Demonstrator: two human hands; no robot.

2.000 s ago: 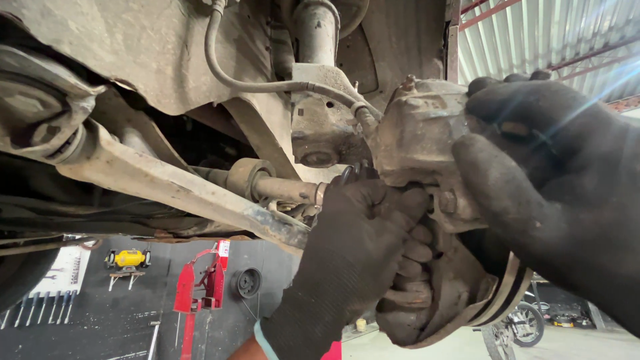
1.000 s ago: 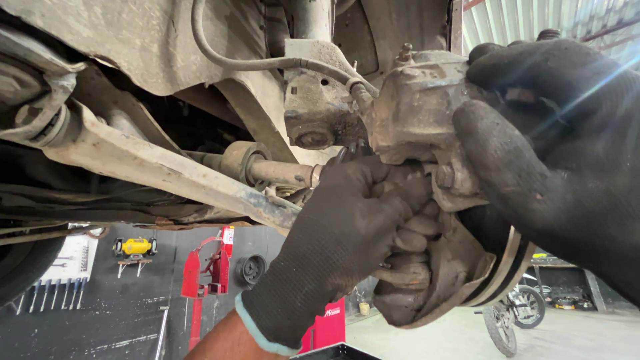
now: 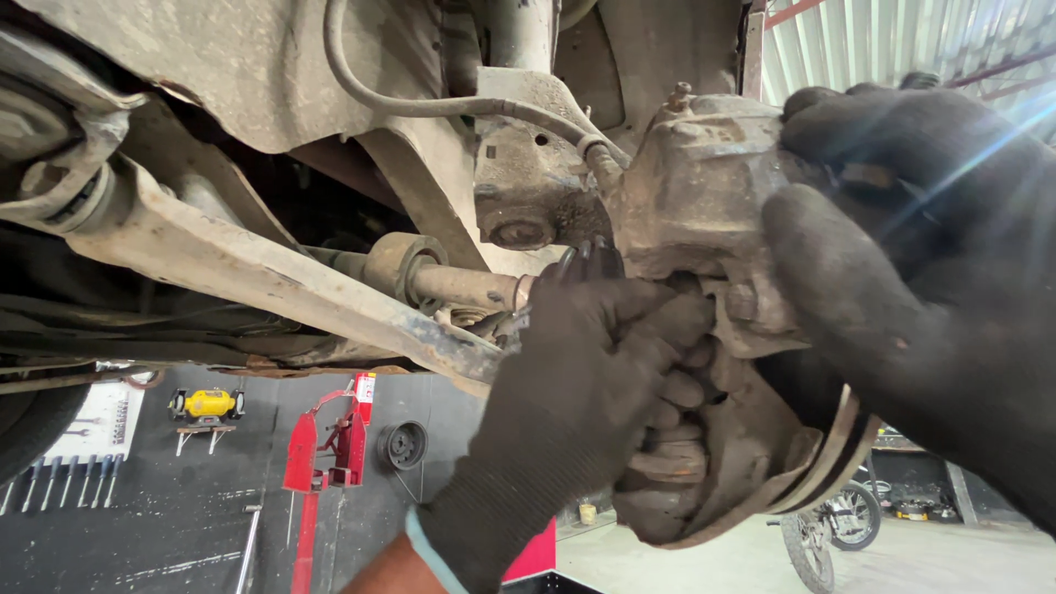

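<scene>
My left hand (image 3: 577, 379), in a dark knit glove, reaches in below the brake caliper (image 3: 701, 181) with its fingers curled at the steering knuckle; what its fingertips touch is hidden. Gloved as well, my right hand (image 3: 891, 223) grips the caliper's outer side. A rubber brake hose (image 3: 462, 107) runs to the caliper. The brake disc (image 3: 825, 462) and its dust shield (image 3: 734, 495) lie below. Left of the caliper is the bracket at the foot of the strut (image 3: 528, 181). A drive shaft (image 3: 466, 286) ends behind my left hand.
A control arm (image 3: 280, 272) crosses from the upper left toward my left wrist. Behind stand a red metal stand (image 3: 305, 528), a yellow bench grinder (image 3: 206, 404), screwdrivers (image 3: 73, 478) on the wall, a wheel rim (image 3: 403, 445) and a motorcycle (image 3: 833, 520).
Both hands have stayed at about the same places on the caliper and knuckle. The view has shifted slightly.
</scene>
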